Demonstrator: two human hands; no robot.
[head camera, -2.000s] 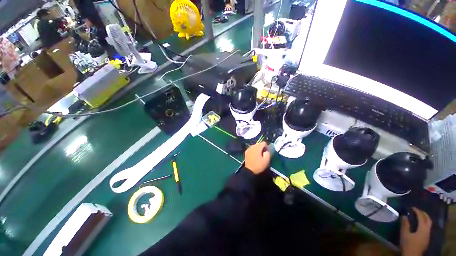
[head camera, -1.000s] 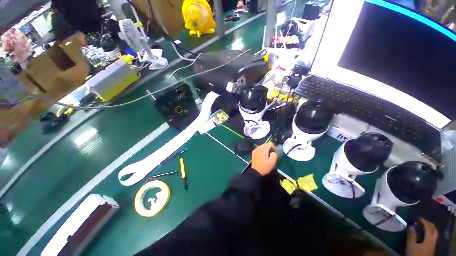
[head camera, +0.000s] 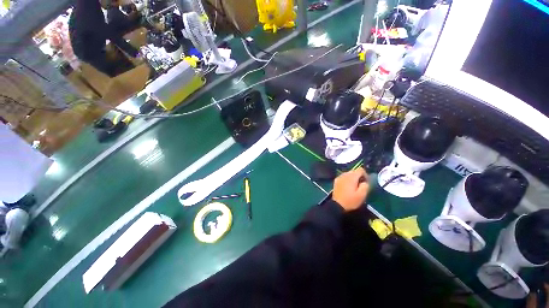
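Several white security cameras with black ball heads stand in a row on the green bench; the nearest to my left hand is this security camera (head camera: 419, 141), and another stands at the far right edge. My left hand (head camera: 351, 189) rests at the bench edge, fingers curled; whether it holds anything is hidden. My right hand (head camera: 537, 297) is almost wholly cut off at the bottom right corner, so its grip and the mouse are not visible. Yellow sticky notes (head camera: 407, 227) lie at the bench edge.
A monitor (head camera: 511, 54) and keyboard (head camera: 481, 114) stand behind the cameras. A white label strip (head camera: 241, 157), tape roll (head camera: 212, 222), yellow and black pen or screwdriver (head camera: 247, 195) and long box (head camera: 129, 252) lie left. A person's dark sleeve (head camera: 87, 36) shows over cartons at the rear left.
The view has turned left, so the bench things sit further right in the picture. My right hand has nearly left the frame. My left hand stays at the same bench edge.
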